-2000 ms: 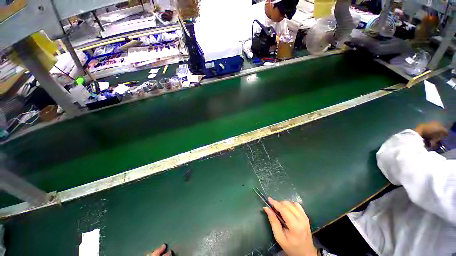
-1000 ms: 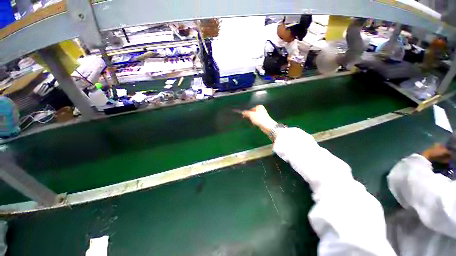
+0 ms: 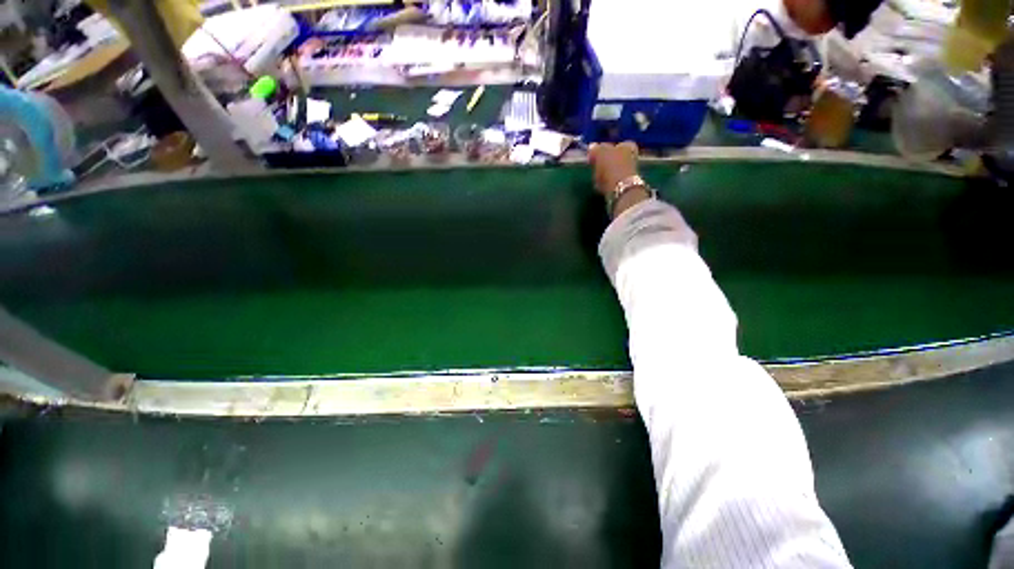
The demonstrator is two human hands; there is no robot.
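Note:
My right hand (image 3: 618,172) is stretched across the green conveyor belt (image 3: 445,322) to its far edge, beside a blue bin (image 3: 656,120). It is small in the picture with its fingers curled; whether it holds anything is not clear, and the tweezers cannot be made out. My left hand is not in view. A white strip (image 3: 184,549) lies on the green bench top (image 3: 534,489) at the lower left, cut off by the picture's edge.
A pale divider rail (image 3: 389,393) runs between bench top and belt. A grey upright (image 3: 189,95) stands at the left. Beyond the belt are small loose parts and papers (image 3: 356,130), a black bag (image 3: 775,78) and a partly visible person. A light-blue round object (image 3: 39,133) is at far left.
My right hand has gone from the bench top, where it held tweezers, over the belt to its far edge. My left fingertips have left the picture. The view has turned left.

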